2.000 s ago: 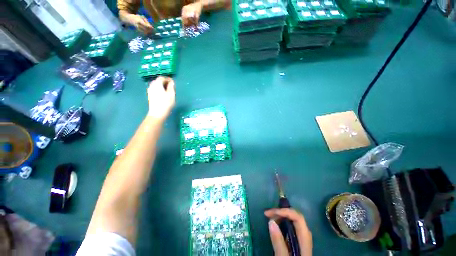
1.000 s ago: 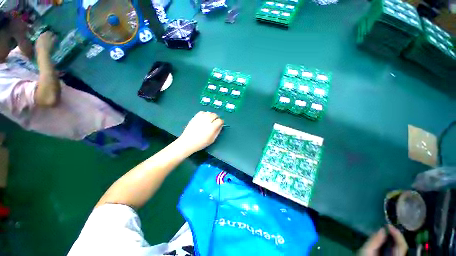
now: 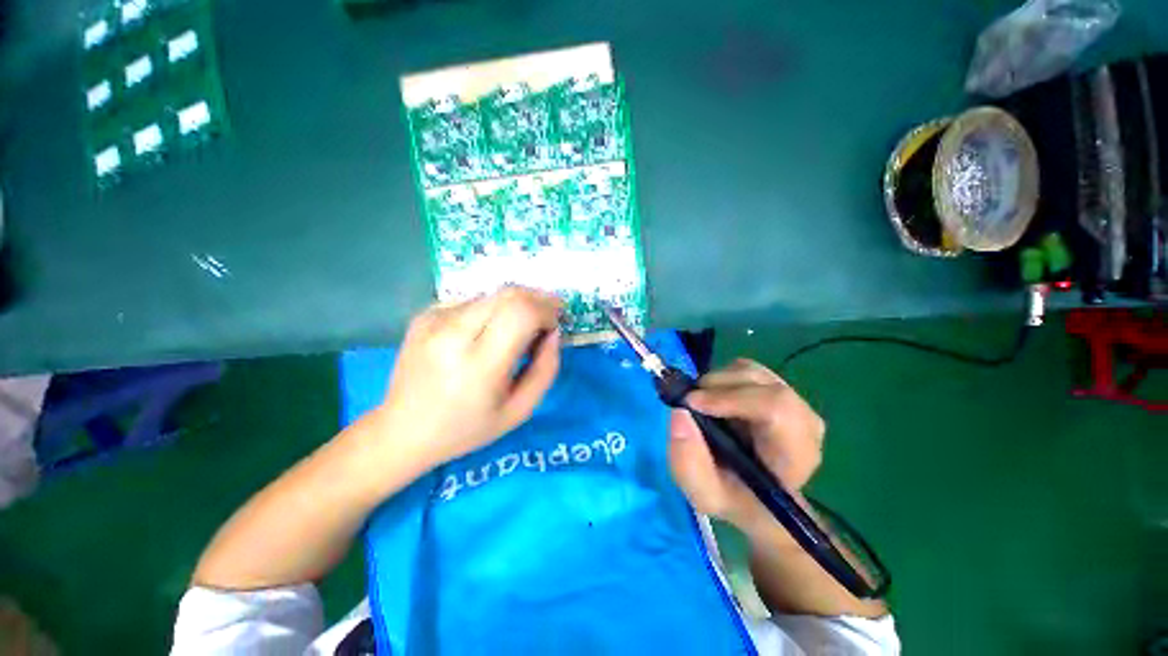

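Note:
The green PCB panel (image 3: 525,192) lies at the bench's near edge on a pale tan backing board (image 3: 512,74), which shows as a strip at the far end. My right hand (image 3: 749,436) holds the black soldering iron (image 3: 756,481). Its metal tip rests at or just over the panel's near right part. My left hand (image 3: 474,365) is at the panel's near edge, fingertips pinched close to the iron's tip. The solder wire in them is too thin to make out clearly. Glare and my left hand hide part of the panel's near rows.
Another green panel with white squares (image 3: 144,77) lies at far left. A round tin (image 3: 984,180), a crumpled clear bag (image 3: 1040,45) and a black unit (image 3: 1114,180) are at right. The blue apron (image 3: 551,513) hangs below the bench edge. A red stool (image 3: 1127,359) stands at right.
The view has swung back over the panel. My left hand has moved from beside the left panel to the worked panel. My right hand has brought the iron from the tin to it.

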